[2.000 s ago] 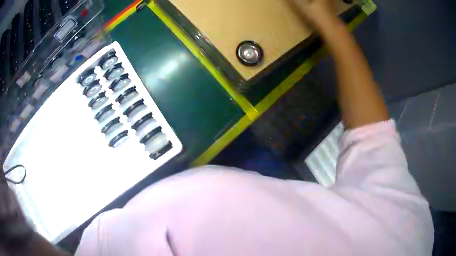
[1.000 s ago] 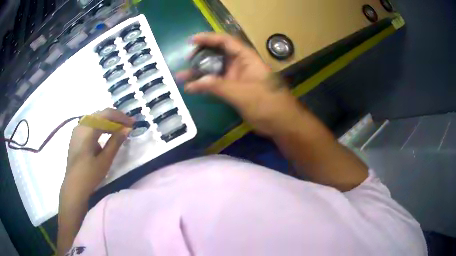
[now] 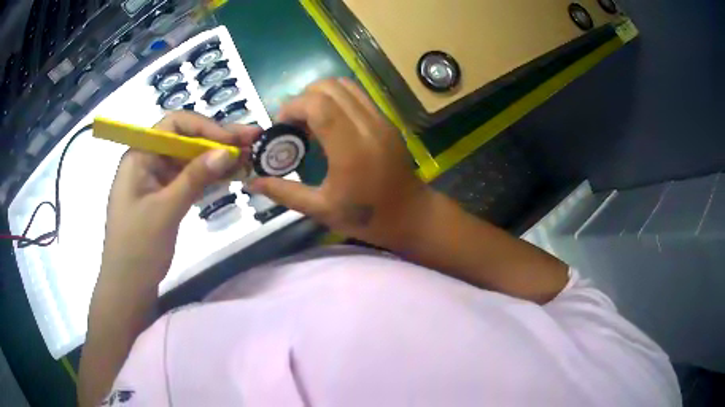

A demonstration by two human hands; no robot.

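My right hand [image 3: 350, 155] holds a round speaker driver [image 3: 280, 151] by its black rim between thumb and fingers, its pale concentric rings facing me. My left hand [image 3: 171, 171] grips the flat yellow test probe [image 3: 151, 138], its front end at the driver's left edge. Whether the tip touches the driver is hidden by my fingers. The probe lead [image 3: 59, 179] runs from the probe's rear end and loops over the left of the white packing tray [image 3: 75, 274]. Drivers stand on edge in two rows in the tray, partly covered by my hands.
A cardboard sheet [image 3: 397, 48] at the upper right bears one near driver [image 3: 439, 71] and two more at its far right corner. A clear blister tray [image 3: 95, 79] lies at the upper left. Yellow tape [image 3: 509, 110] edges the green mat [image 3: 278, 48].
My right hand has brought the driver left and down to my left hand. The yellow probe has risen from the tray's rows to the driver's edge.
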